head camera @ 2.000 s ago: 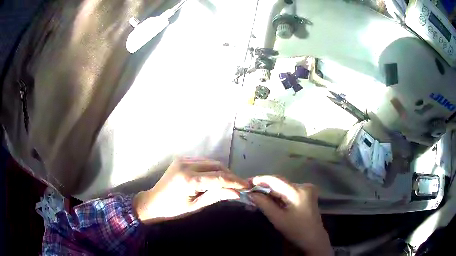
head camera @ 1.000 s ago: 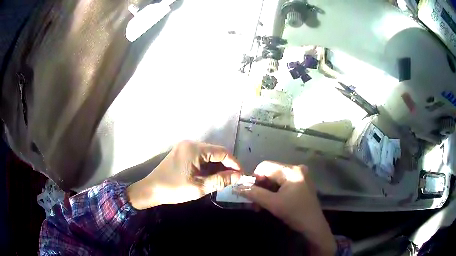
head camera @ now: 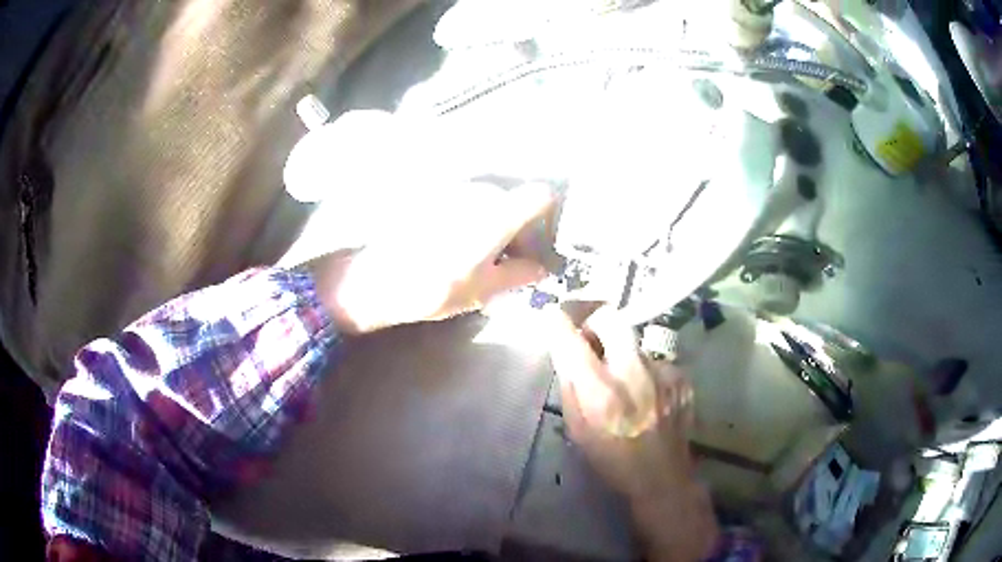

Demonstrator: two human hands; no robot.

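A small white label [head camera: 514, 318] is pinched between the fingertips of both hands, close to the needle area [head camera: 588, 269] of the pale sewing machine; glare hides its exact edges. My left hand [head camera: 451, 258] reaches in from the left in a plaid sleeve, thumb and fingers closed at the label. My right hand [head camera: 621, 390] comes from below right, fingertips at the label's right side. Fine-ribbed grey-beige cloth [head camera: 407, 439] lies under my left forearm.
Brown cloth [head camera: 220, 121] is heaped at the upper left. Thin metal snips or tweezers [head camera: 811, 373] lie right of my right hand, above the tray of labels [head camera: 835, 494]. A ribbed metal hose [head camera: 659, 55] crosses the top. A framed inset [head camera: 923, 542] is at lower right.
Both hands have moved up from the table's front edge to the needle area with the label. The view has shifted, showing more of the machine head and the hose.
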